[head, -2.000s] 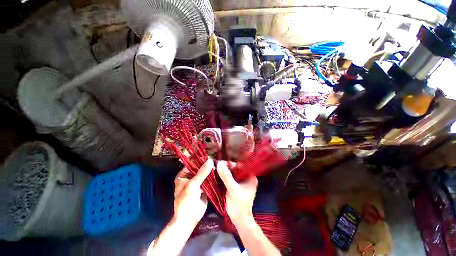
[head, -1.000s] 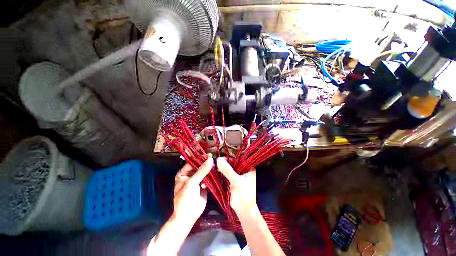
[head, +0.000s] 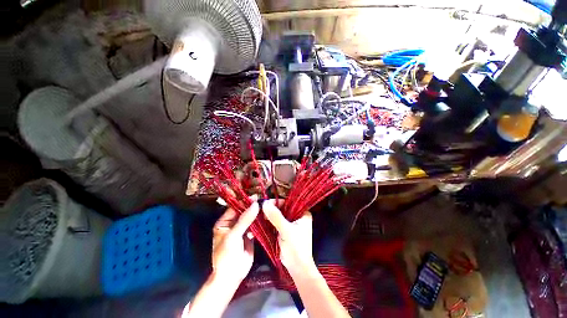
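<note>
My left hand (head: 234, 239) is closed around a fanned bundle of thin red wires (head: 231, 187). My right hand (head: 291, 239) is closed around a second fanned bundle of red wires (head: 314, 189). The two thumbs are close together, with single red strands rising between the bundles toward the machine. The dark grey press (head: 303, 93) with an upright cylinder stands straight ahead of my hands. Where the strands meet the machine is too small to tell. Two pale round parts (head: 285, 173) sit at the bench edge, just beyond my hands.
A white fan (head: 194, 62) stands at upper left. A blue plastic stool or basket (head: 140, 249) and a pale bucket (head: 68, 233) are at lower left. A second dark machine (head: 463, 118) is at right. A black phone or meter (head: 429, 281) lies at lower right. Scraps litter the bench (head: 219, 133).
The right bundle, blurred two seconds ago, is now spread and sharp. Single strands now show between the bundles, reaching toward the machine. Both hands keep their holds. The view has shifted slightly.
</note>
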